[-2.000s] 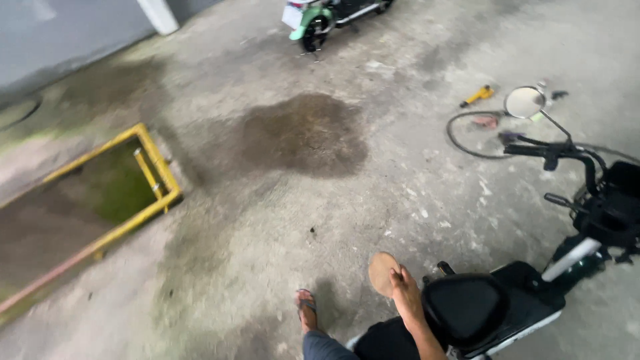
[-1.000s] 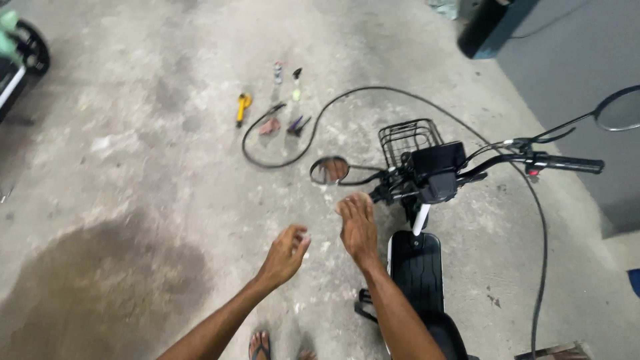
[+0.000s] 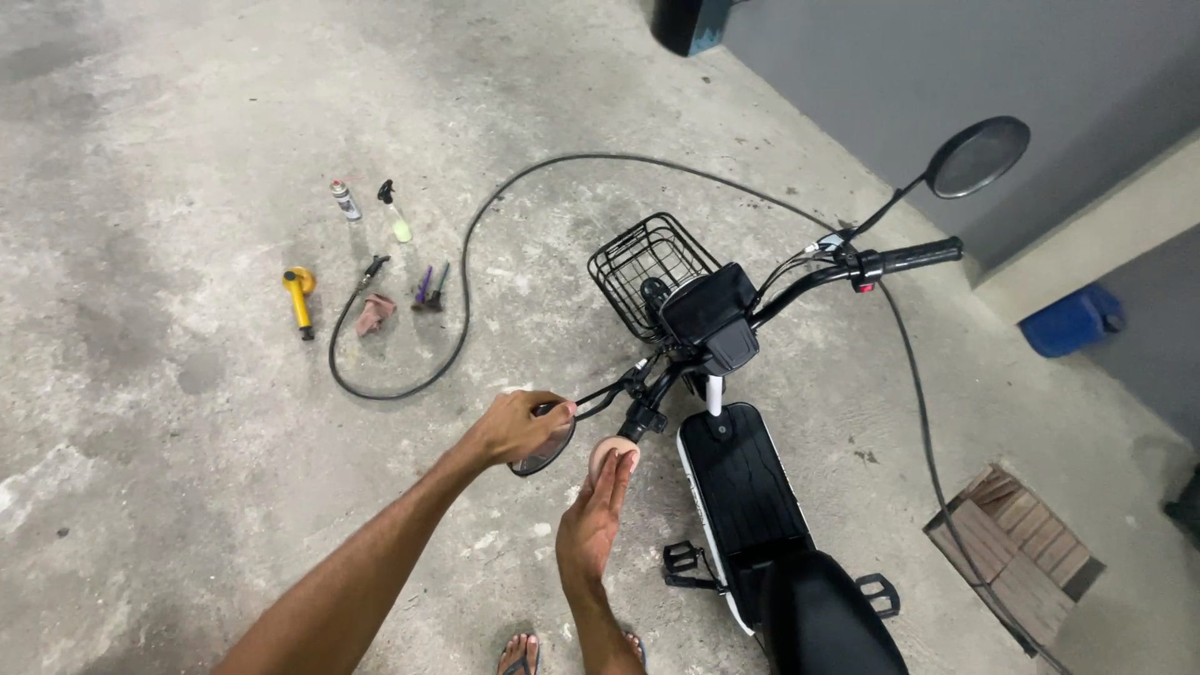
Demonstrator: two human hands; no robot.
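Observation:
My left hand (image 3: 521, 427) grips the top edge of the scooter's left round mirror (image 3: 546, 452), with the thumb over the rim. To its right, my right hand (image 3: 596, 520) holds a round tan pad (image 3: 615, 454) under its fingers, close by the left end of the handlebar (image 3: 647, 412); whether the pad touches the grip I cannot tell. The black electric scooter (image 3: 750, 487) stands below and to the right, with pedals, a black seat and a wire front basket (image 3: 647, 272). Its right mirror (image 3: 979, 157) stands out over the far handlebar grip.
A black hose (image 3: 464, 309) loops over the concrete floor. Near it lie a yellow tool (image 3: 300, 302), a spray can (image 3: 345, 201), a spray bottle (image 3: 398, 216), a pinkish cloth (image 3: 376, 314) and brushes (image 3: 431, 289). A blue bin (image 3: 1071, 321) and a wood-covered floor opening (image 3: 1017, 548) are at right.
The view has swung toward the scooter's front. One second ago both hands were apart below the left mirror; now my left hand holds that mirror, and the pad shows against my right hand's fingers.

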